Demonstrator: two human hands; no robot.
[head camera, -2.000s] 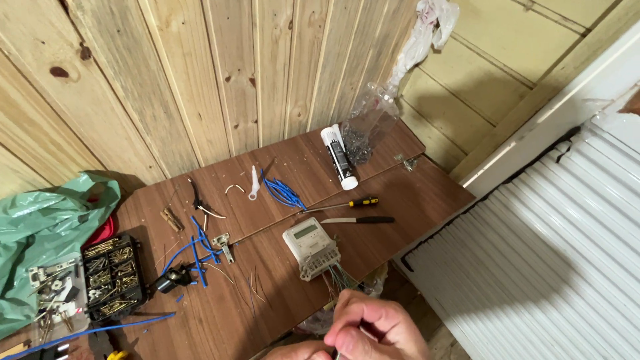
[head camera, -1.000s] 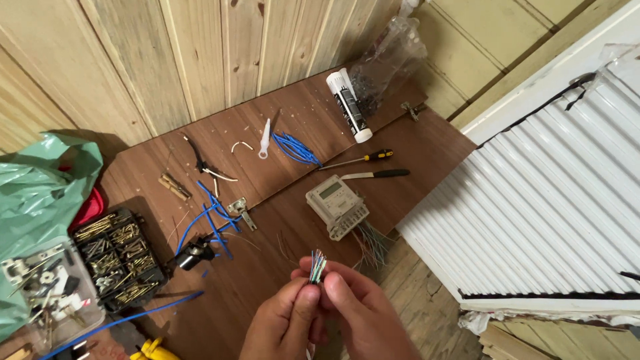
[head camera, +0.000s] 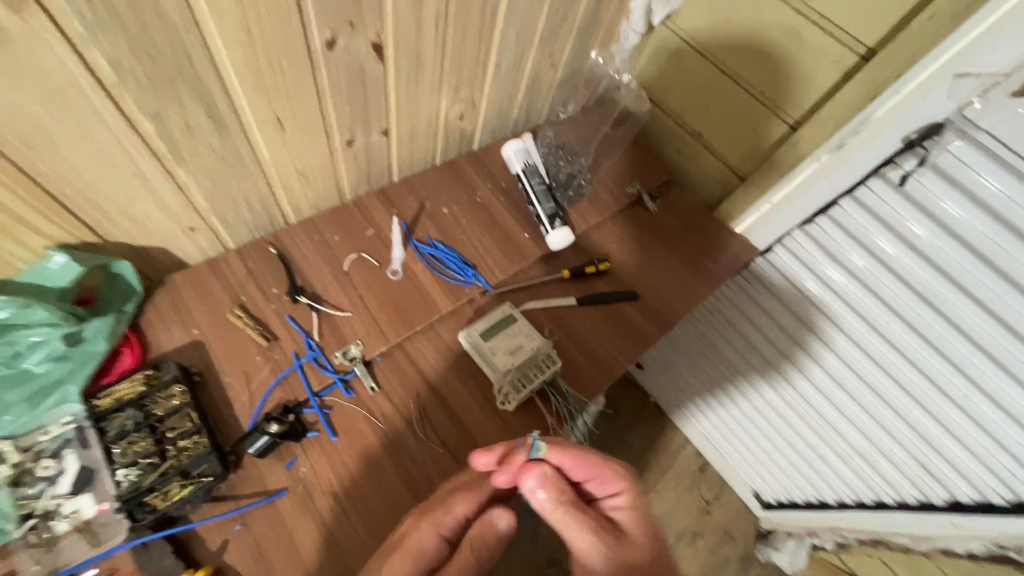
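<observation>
My right hand (head camera: 588, 500) pinches a small bundle of thin coloured wires (head camera: 536, 448) between thumb and forefinger, their tips showing above. Beside it on the left, my left hand (head camera: 456, 524) has its fingertips close to the same bundle; whether it grips any wire is hidden. Just beyond the hands lies a grey electricity meter (head camera: 508, 350) with a display. Thin wires (head camera: 568, 408) run from its terminal end over the board's edge. Near the meter are a yellow-and-black screwdriver (head camera: 586, 269) and a black-handled knife (head camera: 608, 297).
Blue wire pieces (head camera: 308, 360), a metal hinge (head camera: 358, 366), a clothespin (head camera: 250, 326) and a coil of blue wire (head camera: 444, 260) lie on the brown board. A screw organizer (head camera: 164, 440) and green bag (head camera: 56, 336) are left. White tubes (head camera: 540, 196) lie behind; a white ribbed panel (head camera: 864, 336) is right.
My left hand has shifted away from the wire tips, which both hands surrounded one second ago. The bundle stays in my right fingers.
</observation>
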